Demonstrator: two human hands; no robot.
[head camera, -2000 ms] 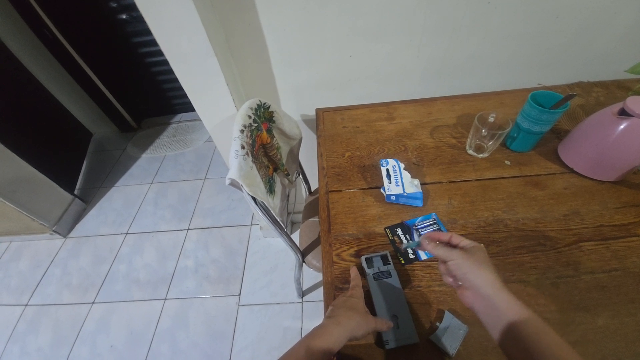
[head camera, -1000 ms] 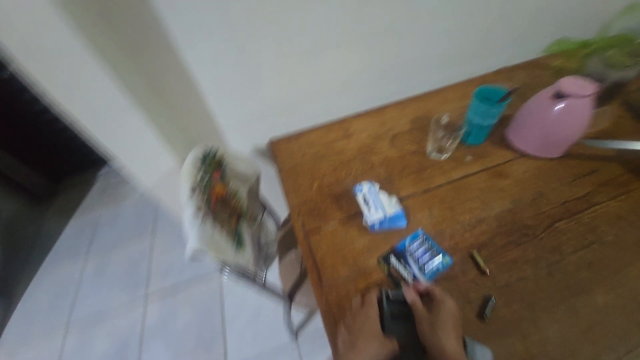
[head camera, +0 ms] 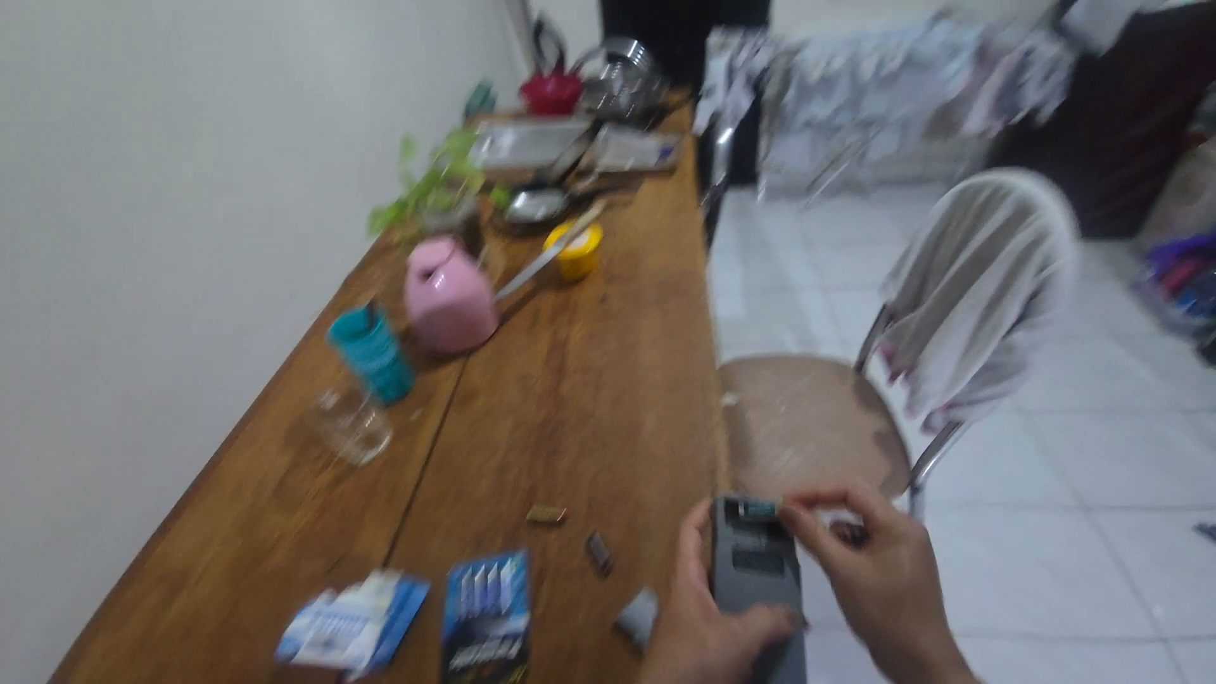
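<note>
My left hand (head camera: 717, 608) grips a grey handheld device (head camera: 757, 594) whose battery compartment faces up, beside the table's edge. At its top end, the fingers of my right hand (head camera: 860, 560) touch a battery (head camera: 757, 510) lying in the compartment; a dark, blurred object (head camera: 848, 534) shows near those fingers. A grey cover piece (head camera: 638, 616) rests on the table left of my left hand. Two loose batteries, one gold-coloured (head camera: 546, 514) and one dark (head camera: 599, 553), lie farther left. Near the bottom are a blue-black battery blister pack (head camera: 485, 613) and a blue-white package (head camera: 353, 622).
On the wooden table (head camera: 608, 399) stand a clear glass (head camera: 350, 423), a teal cup (head camera: 372, 353), a pink jug (head camera: 449, 296) and a yellow container (head camera: 574, 251) with a knife (head camera: 546, 256) across it. A cloth-draped chair (head camera: 817, 418) stands at the right edge.
The view has swung far to the right along the table. The device, lying on the table two seconds ago, is now held up in my left hand, my right hand at its top end.
</note>
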